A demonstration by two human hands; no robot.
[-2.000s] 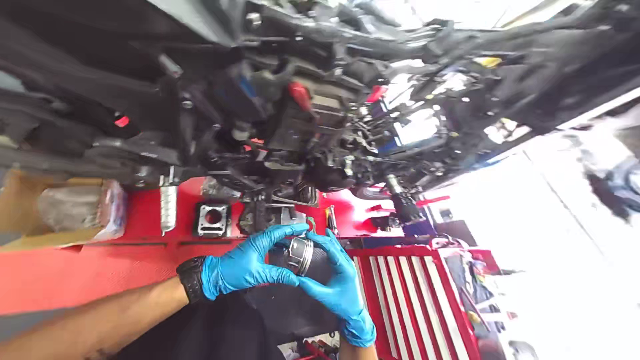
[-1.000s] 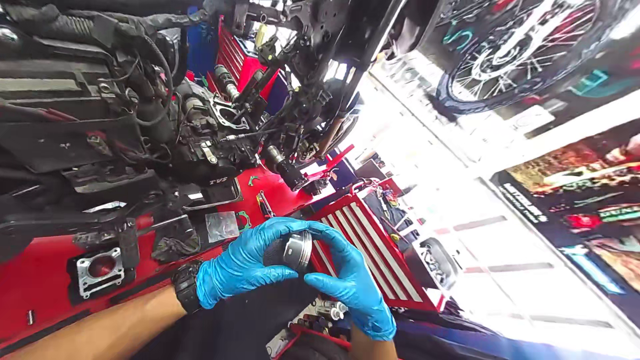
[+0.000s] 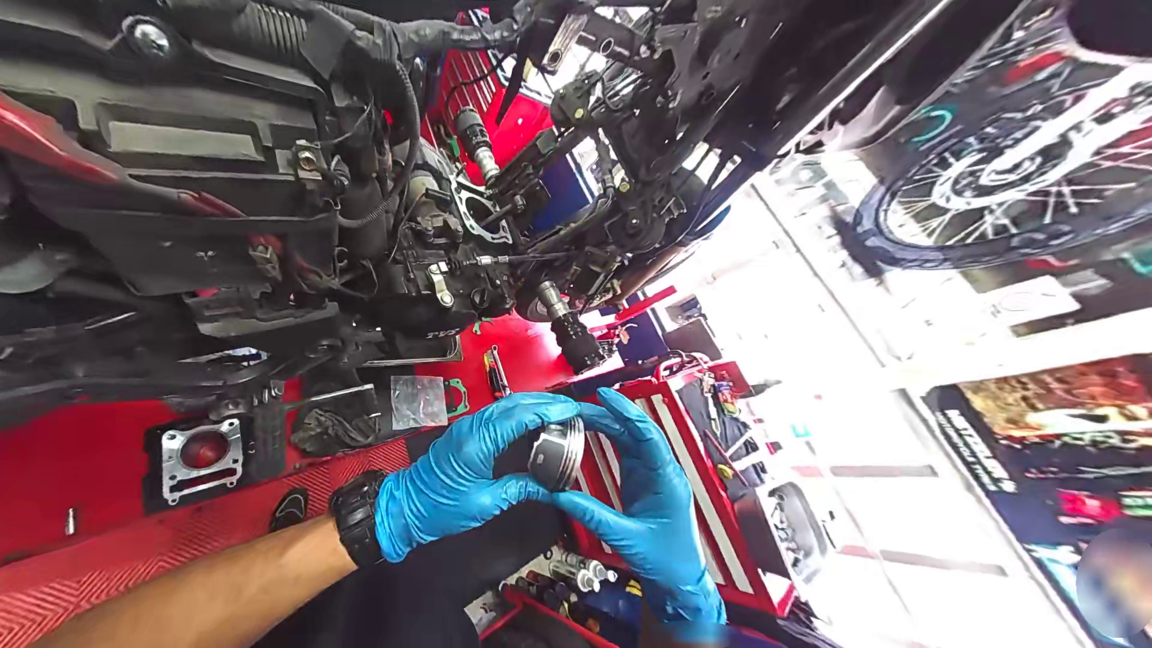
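Both hands wear blue gloves and hold an engine piston [image 3: 556, 454] at the lower middle of the head view. My left hand [image 3: 463, 481], with a black watch at the wrist, grips the skirt side between thumb and fingers. At the ringed crown side, the thumb and fingers of my right hand [image 3: 643, 499] touch it. The piston lies on its side, rings toward the right. Above it is the open motorcycle engine [image 3: 450, 261], with a metal gasket face [image 3: 481, 211] showing.
On the red bench [image 3: 81, 450] lie a cylinder block [image 3: 201, 459], a clear plastic bag [image 3: 419, 401], a green gasket [image 3: 457, 396] and a screwdriver [image 3: 496, 371]. A red tool cabinet [image 3: 693, 486] stands at the right. Farther off is a spoked wheel [image 3: 1008, 171].
The view has swung right between the first frame and now. Both hands still hold the piston; the fingers of my right hand have shifted around its ringed end.
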